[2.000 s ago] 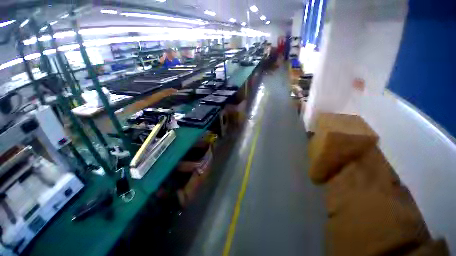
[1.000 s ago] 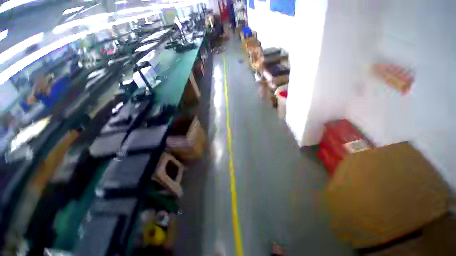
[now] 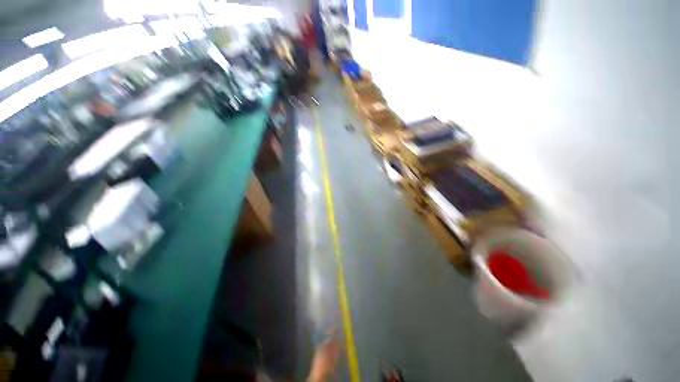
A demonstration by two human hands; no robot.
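Note:
A blurred bare hand, which looks like my left hand [image 3: 324, 359], shows at the bottom edge, left of the yellow floor line. It is cut off, and its fingers and any grip cannot be made out. My right hand is not in view. Nearest on the right stands a white bucket [image 3: 488, 295] with a red thing [image 3: 514, 274] inside. Just beyond it, a dark, flat laptop-like slab [image 3: 468, 188] lies on brown cartons.
A long green bench [image 3: 183, 246] with blurred white boxes [image 3: 123, 213] runs along the left. A brown carton [image 3: 257, 213] is under its edge. The grey aisle floor has a yellow line [image 3: 332, 224]. Cartons [image 3: 376, 112] line the white wall on the right.
The view has moved forward along the aisle. The large carton and red box on the right have left view; the bucket is closer. The hand now shows at the bottom.

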